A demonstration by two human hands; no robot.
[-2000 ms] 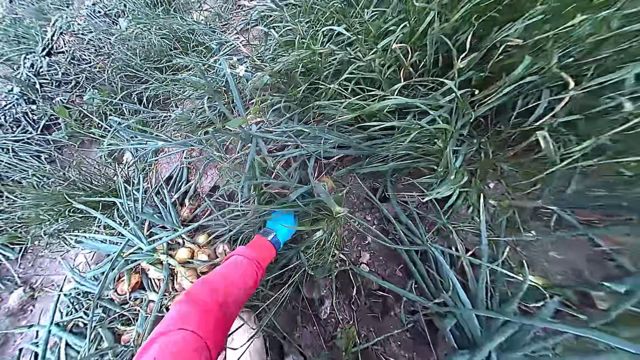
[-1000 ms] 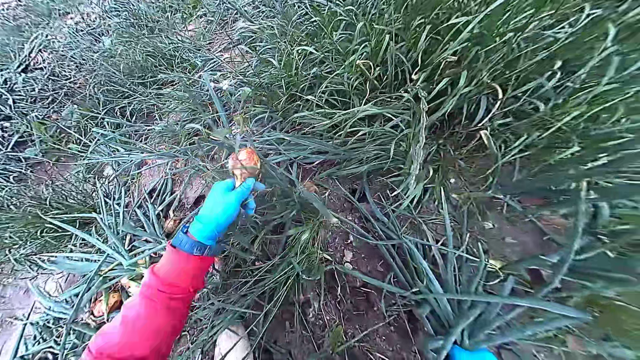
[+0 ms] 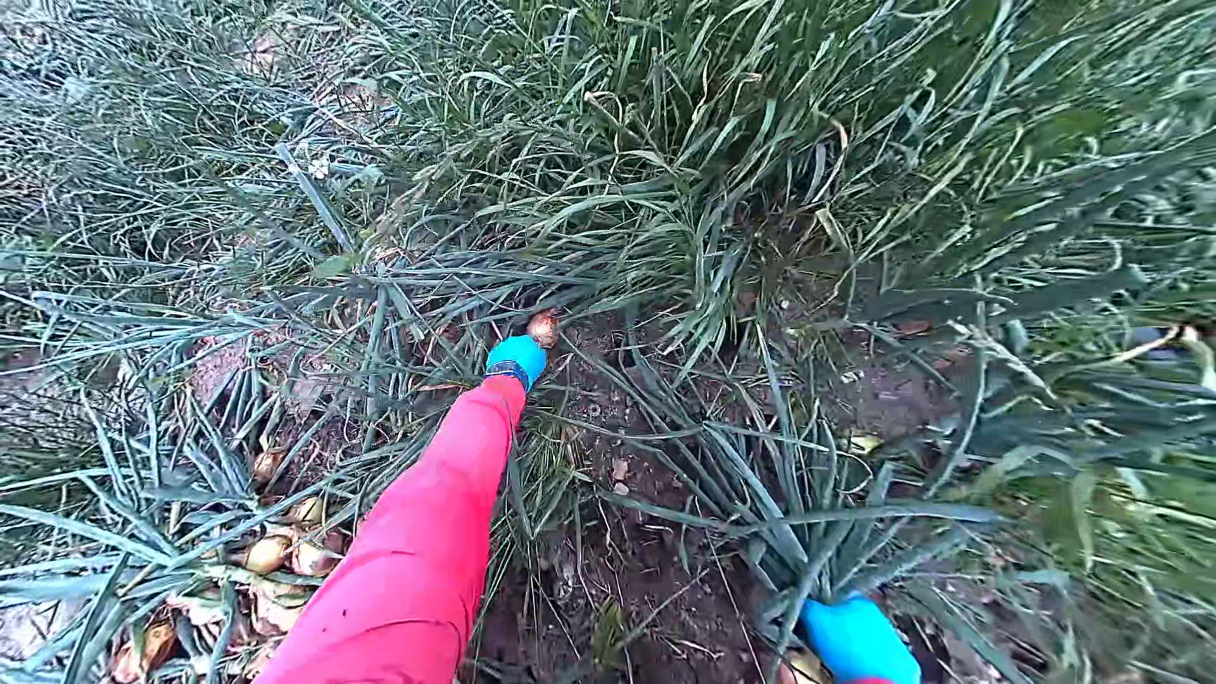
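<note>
In the head view my left hand (image 3: 518, 359), in a blue glove below a red sleeve, reaches down among the leaves at the middle. Its fingers are at an onion bulb (image 3: 543, 328) on the soil; their grip is hidden. At the lower right my right hand (image 3: 860, 638), also blue-gloved, is closed at the base of a bunch of onion leaves (image 3: 793, 532). A pale bulb (image 3: 803, 668) shows just beside that hand, at the bottom edge.
A pile of harvested onions (image 3: 269, 554) with long green leaves lies at the lower left. Tall grass (image 3: 760, 114) stands across the top and right. Dark soil (image 3: 646, 570) shows between the left forearm and the bunch.
A second ago my left hand held up an onion bulb; now it is down at a bulb on the soil. My right hand, out of view two seconds ago, is in view.
</note>
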